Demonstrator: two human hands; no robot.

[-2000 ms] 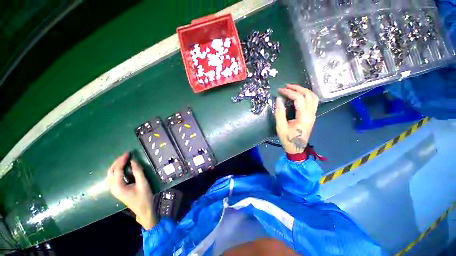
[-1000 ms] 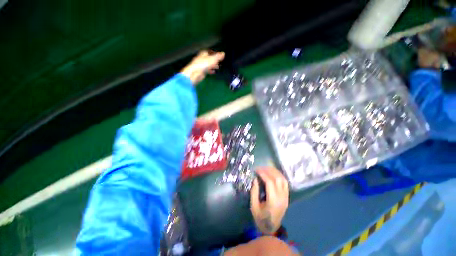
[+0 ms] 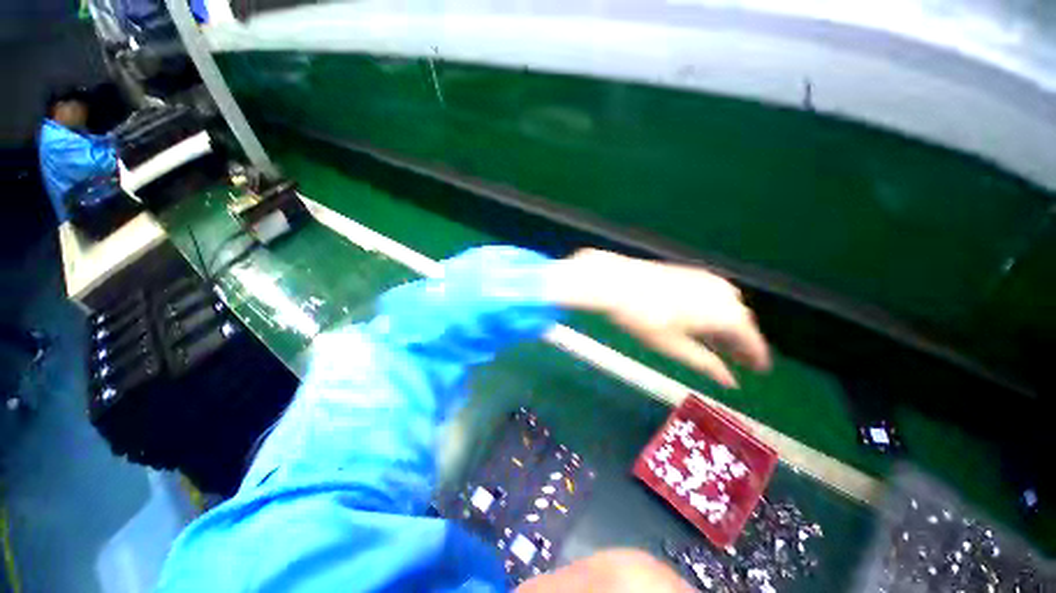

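Observation:
My left hand (image 3: 677, 313) reaches across the bench over the edge of the green conveyor, with fingers apart and nothing visible in it. Its blue sleeve crosses the bench and partly covers two black housings (image 3: 533, 481) lying side by side. The red bin (image 3: 759, 452), holding small white parts (image 3: 697, 467), is just below my left hand in the picture. A loose pile of small metal parts (image 3: 764, 550) lies beside the bin. My right hand is not in view.
A clear compartment tray (image 3: 909, 521) with metal parts is at the lower right. Dark pieces with white squares (image 3: 879, 436) are on the conveyor. Stacked black carrier trays (image 3: 168, 348), a bench fixture (image 3: 266, 214) and a person in blue (image 3: 75, 156) are at the left.
The view has swung left, bringing the carrier trays and person into sight. My left arm still reaches over the conveyor. My right hand, beside the metal parts before, has left the view.

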